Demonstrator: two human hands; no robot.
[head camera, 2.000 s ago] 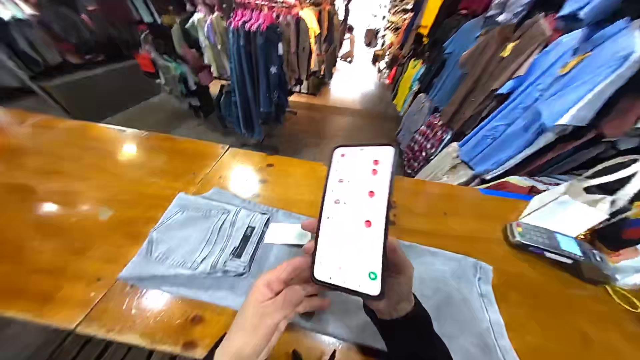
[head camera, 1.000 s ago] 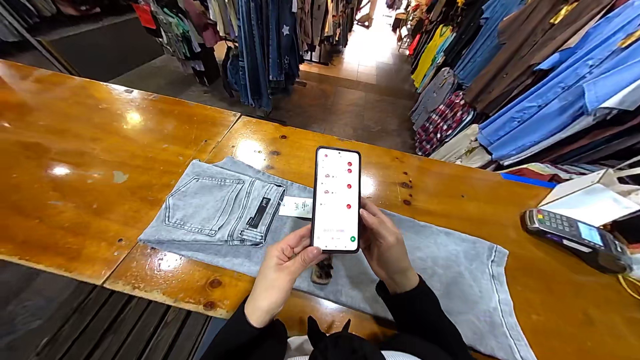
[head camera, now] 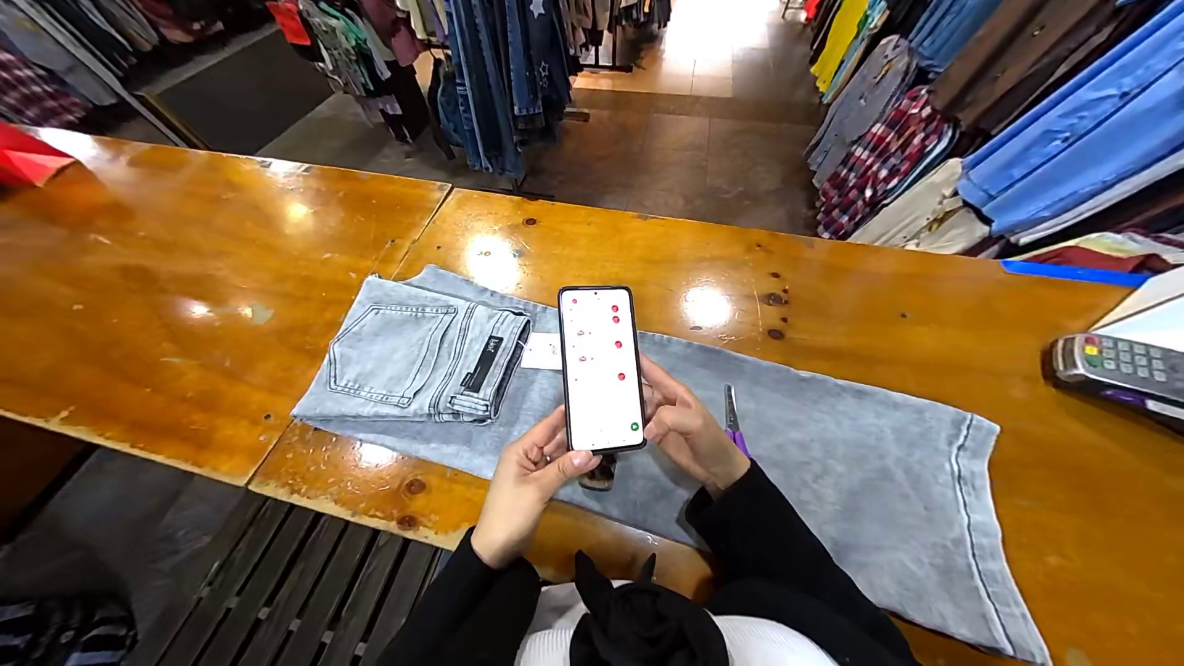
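A smartphone with a lit screen is held upright between both hands, above a pair of light grey-blue jeans. My left hand grips its lower left corner, thumb at the bottom edge. My right hand is at its lower right side, fingers curled against the edge. Left of the phone, the jeans' folded waist part shows a back pocket and a dark label. A white tag lies beside it, partly behind the phone. Scissors with purple handles lie on the jeans, partly hidden by my right hand.
The varnished wooden counter carries the jeans. A card payment terminal stands at the right, a red item at the far left. Clothes racks with hanging jeans and blue shirts are beyond the counter. Wooden slats lie below.
The phone appears lower and farther from the view than two seconds ago. The scissors and the red item have come into sight. Both hands stay on the phone.
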